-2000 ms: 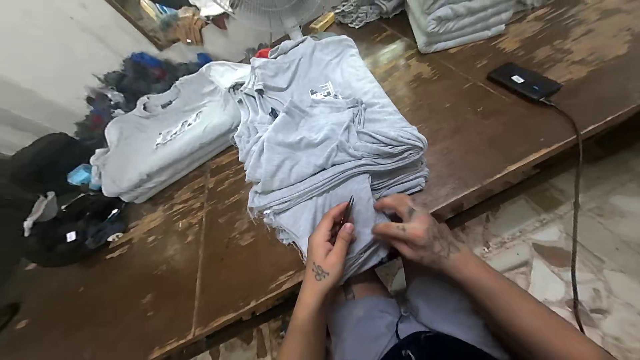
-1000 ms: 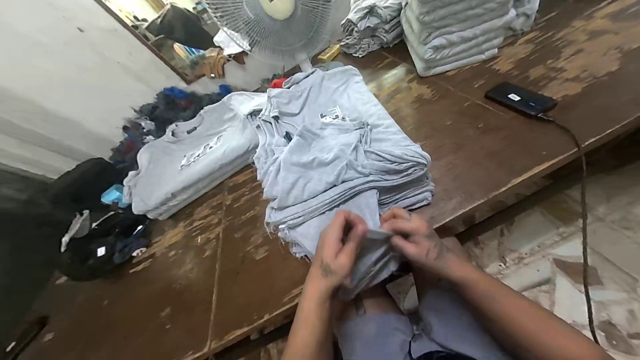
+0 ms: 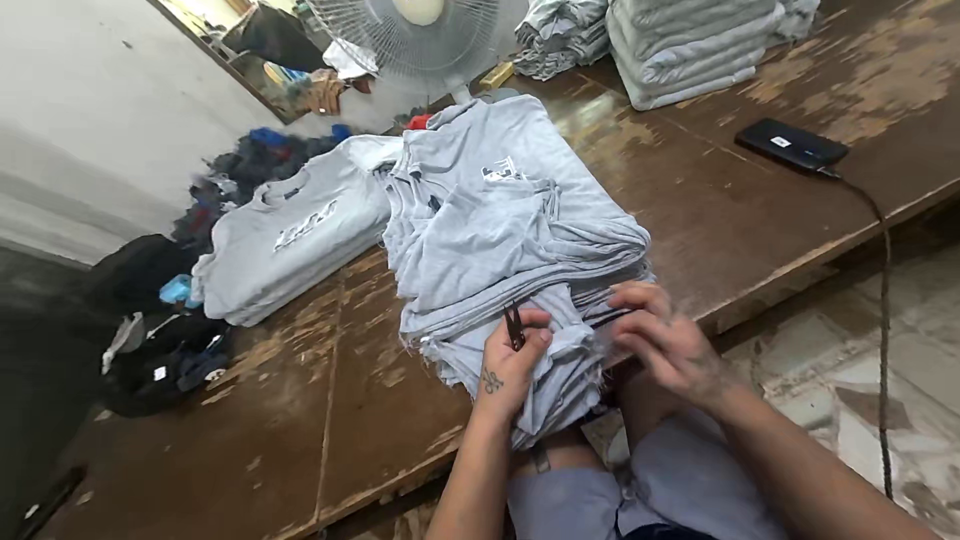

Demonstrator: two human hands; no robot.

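Observation:
A heap of light grey T-shirts (image 3: 480,247) lies in front of me on the worn wooden table, its near part hanging over the edge. My left hand (image 3: 519,349) rests on the near cloth and is closed around small dark thread snips (image 3: 514,327), whose tips point away from me. Just right of the hanging cloth (image 3: 574,367), my right hand (image 3: 664,341) is blurred, with its fingers spread and bent. Nothing shows between those fingers.
Folded grey shirts (image 3: 292,240) lie to the left, near a black bag (image 3: 161,367). A fan (image 3: 420,45) and stacked grey cloth (image 3: 697,52) stand at the back. A black power bank (image 3: 792,144) with a cable (image 3: 885,337) lies at the right, the cable hanging over the edge.
One second ago both hands pinched the near cloth together. My right hand has let go and moved right, away from my left hand. The snips show again in my left hand.

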